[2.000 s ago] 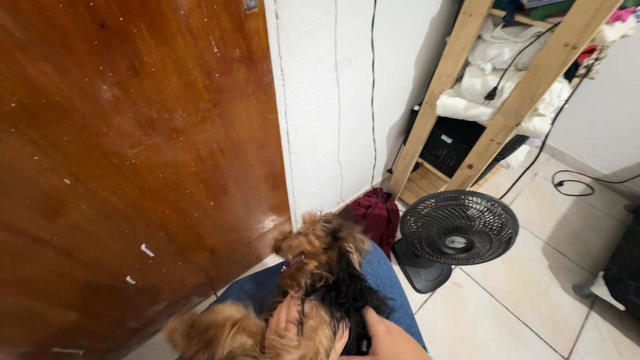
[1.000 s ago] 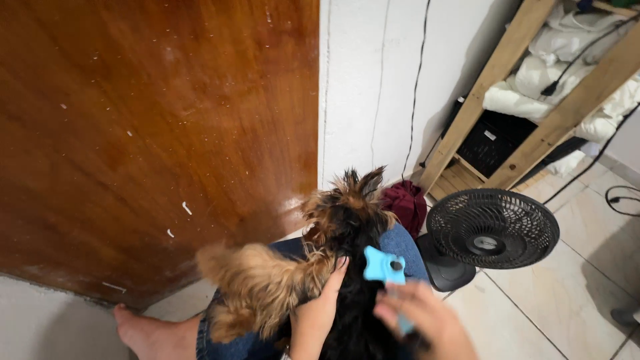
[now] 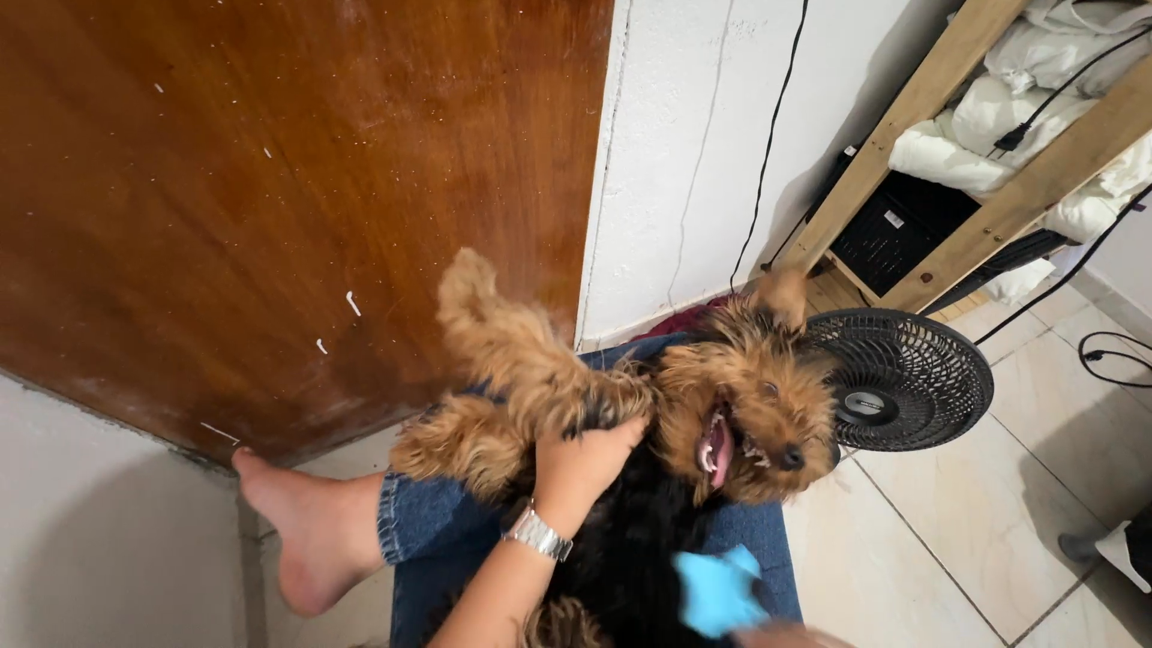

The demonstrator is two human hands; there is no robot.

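A small long-haired dog [image 3: 639,540], tan and black, lies across my lap on blue jeans [image 3: 756,531], its mouth open and its head turned to the right. My left hand [image 3: 589,454], with a silver watch [image 3: 538,534] on the wrist, grips the dog by the upper foreleg near its chest. At the bottom edge, my right hand [image 3: 792,635] is mostly out of view and blurred. It holds a light-blue pet grooming tool [image 3: 720,592] beside the dog's black coat; the tool's working edge cannot be made out.
A black fan [image 3: 900,378] stands on the tiled floor [image 3: 909,549] right by the dog's head. Behind it is a wooden shelf [image 3: 1035,189] with white bundles and a black crate [image 3: 900,229]. A brown wooden door [image 3: 297,207] is close on the left. My bare foot [image 3: 315,531] rests near it.
The dog has rolled from upright to lying with its head to the right, mouth open. My left hand has moved to its foreleg. The blue tool, in my right hand, is lower in view.
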